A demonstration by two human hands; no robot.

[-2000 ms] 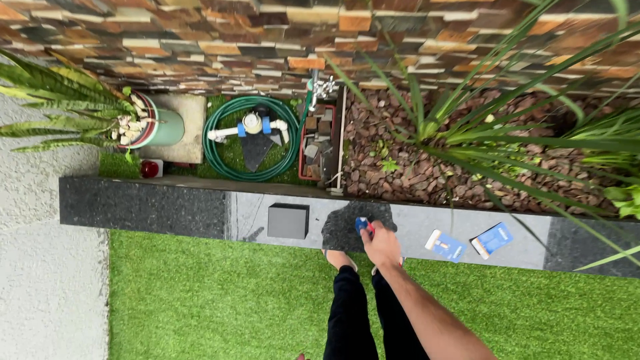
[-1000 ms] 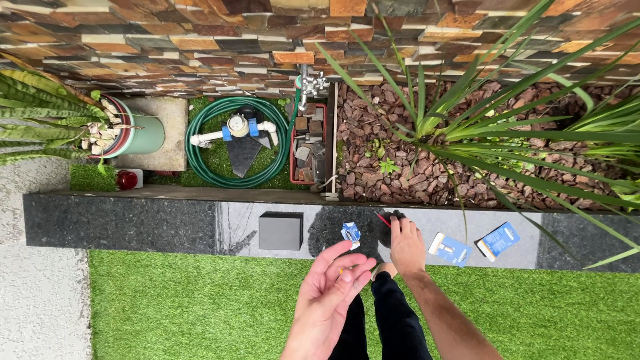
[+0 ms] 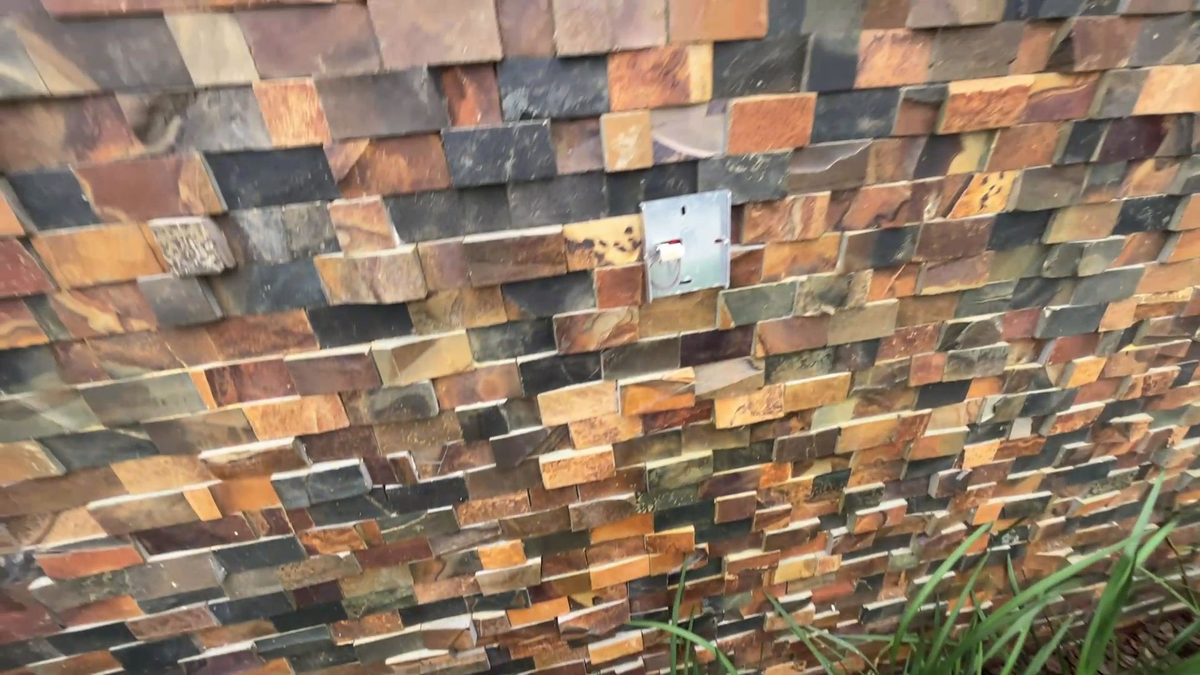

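Neither of my hands is in the head view now, so what they hold or touch cannot be seen. A square metal mounting plate [image 3: 694, 246] sits on the stone-clad wall [image 3: 581, 403], a little right of the view's middle and in its upper half. A small white connector [image 3: 669, 252] with a thin wire sticks out near the plate's left side, with a bit of red beside it. Slots show in the plate.
Stacked stone tiles of uneven depth fill nearly the whole view, in orange, brown, grey and black. Long green plant leaves [image 3: 1041, 586] rise in front of the wall at the lower right. Dark ground shows at the bottom right corner.
The view has swung up from the granite ledge to the wall. Both hands, seen over the ledge one second ago, have left the view; the ledge and its items are out of sight.
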